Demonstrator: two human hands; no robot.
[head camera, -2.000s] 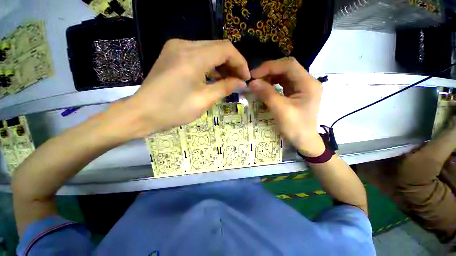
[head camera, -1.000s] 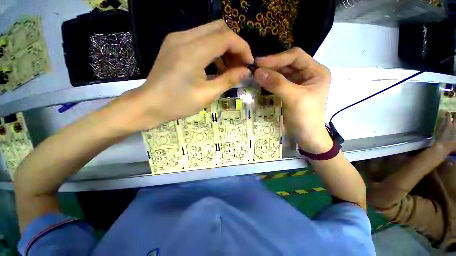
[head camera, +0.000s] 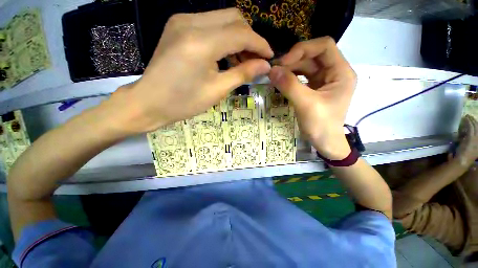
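My left hand and my right hand meet by their fingertips above the far edge of the circuit boards. Between them is a small dark part, mostly hidden by the fingers; both hands pinch it. Cream printed circuit boards lie side by side in the track below. A yellow block stands near their far edge, and brown round parts sit beside it. My left hand and forearm cover the boards' far left part. A maroon strap is on my right wrist.
Beyond the track rail are a bin of silver parts and a bin of orange rings. A thin black cord runs right from my wrist. More boards lie at the far left. Another person's arm is at right.
Both hands have moved slightly away from me, the right one also to the right, still meeting at the fingertips. The bins sit higher in view. The other person's arm has shifted.
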